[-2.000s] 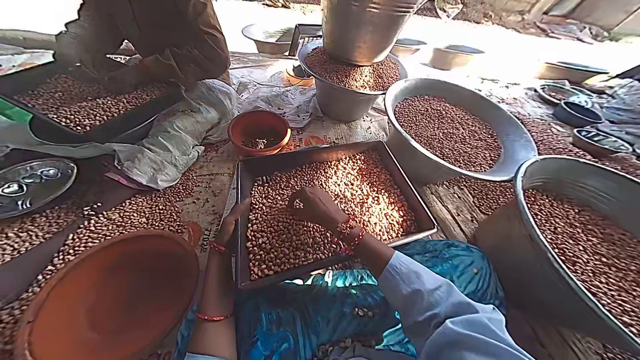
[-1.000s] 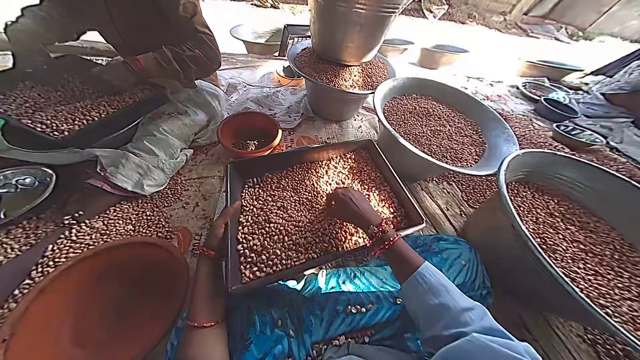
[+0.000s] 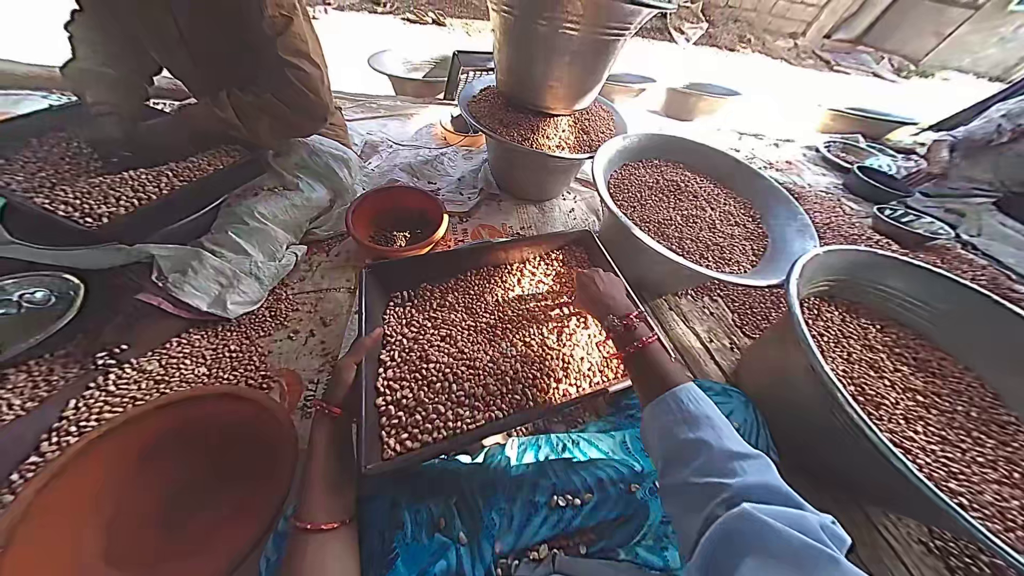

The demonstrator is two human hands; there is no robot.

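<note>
A dark rectangular tray [image 3: 370, 364] rests on my lap, filled with a layer of brown nuts or beans [image 3: 480, 352]. My left hand [image 3: 352, 368] lies along the tray's left outer side, its fingers reaching up to the rim. Over the upper right part of the nuts is my right hand [image 3: 602, 294], its fingers curled down at them; whether anything is between the fingertips is hidden. Beyond the tray's far left corner stands a small clay-coloured bowl [image 3: 398, 220] with a few nuts in its bottom.
At right stand large metal basins [image 3: 680, 268] of nuts. Behind the tray, a metal pot [image 3: 552, 56] sits on a heaped basin. A wide clay-coloured bowl [image 3: 152, 480] is at lower left, beside loose nuts [image 3: 200, 352]. A person [image 3: 200, 72] works at another tray at upper left.
My right hand has moved from the middle of the nuts to the tray's right side. My left hand stays at the left side.
</note>
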